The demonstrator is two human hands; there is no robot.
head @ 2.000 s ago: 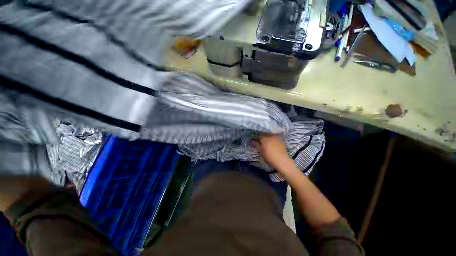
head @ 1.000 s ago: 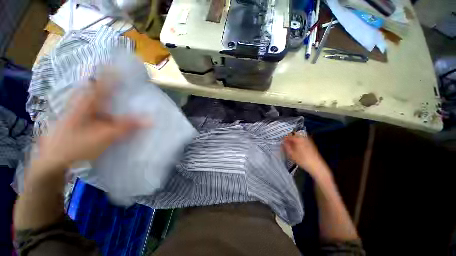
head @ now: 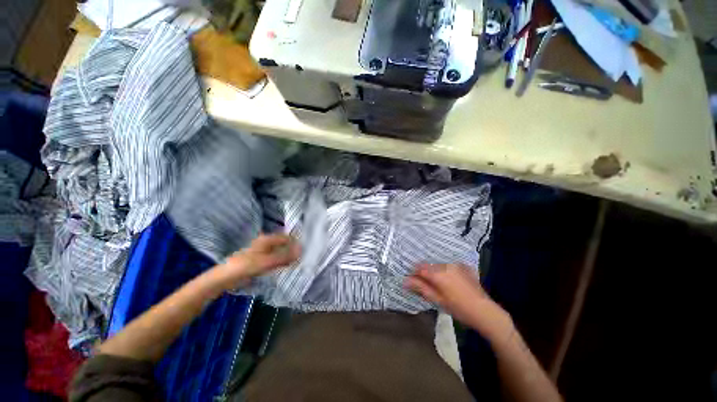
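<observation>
A striped garment piece (head: 362, 243) lies over my lap, below the table's front edge, with a dark strip at its right side. My left hand (head: 271, 253) is at its left part with fingers curled; a blurred pale fold of cloth stands beside the fingertips, and whether they grip it is unclear. My right hand (head: 444, 286) rests at the lower right of the piece, fingers bent on the cloth; a grip cannot be made out. More striped cloth (head: 153, 118) hangs over the table's left end, down to the blue crate.
The sewing machine head (head: 314, 86) stands at top centre on the cream table (head: 534, 145). Pens (head: 519, 47), snips (head: 574, 86) and paper slips (head: 601, 39) lie right of it. The blue crate (head: 193, 330) is at lower left.
My left hand has come down and right from the raised pale cloth to the lap piece. My right hand has moved down and left. The striped cloth at left hangs lower and more spread out.
</observation>
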